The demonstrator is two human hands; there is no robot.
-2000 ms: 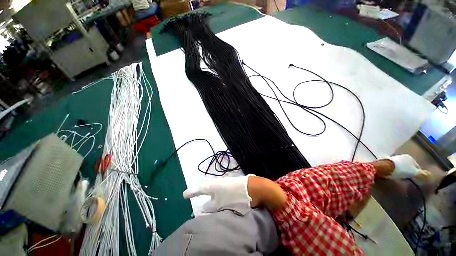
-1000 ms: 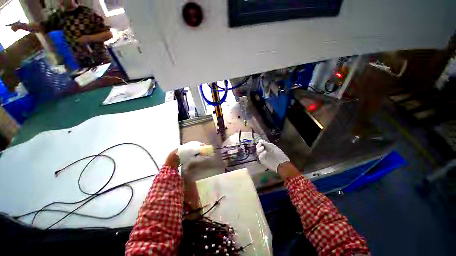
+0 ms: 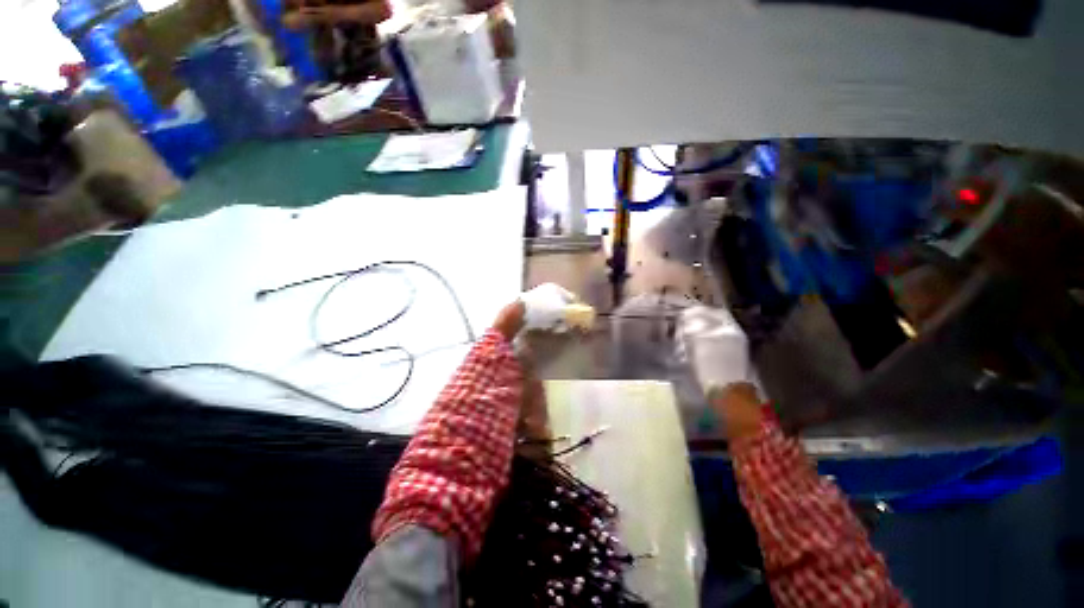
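Observation:
My left hand (image 3: pixel 549 310), in a white glove with pale yellowish fingertips, is at the left side of the fixture (image 3: pixel 642 330). A thin dark cable end seems to run from its fingertips toward the fixture, but blur hides the grip. My right hand (image 3: pixel 716 347), gloved in white, is at the fixture's right side with its fingers bent; whether it holds anything cannot be told. Many black cable ends (image 3: pixel 571 540) with small pale tips lie on the cream board (image 3: pixel 648 445) below my hands. The fixture's details are blurred.
The thick black cable bundle (image 3: pixel 214 475) lies to the left. A looped black cable (image 3: pixel 410 356) lies on the white sheet (image 3: pixel 214 279). The white machine cover (image 3: pixel 785 77) hangs above my hands. A yellow-and-black strip (image 3: pixel 621 214) stands behind the fixture. A person's arm (image 3: pixel 339 14) shows at the far left back.
First my hands were apart over the bench; a second ago they were at the fixture, where they remain. The view has since turned left, bringing the black bundle into sight.

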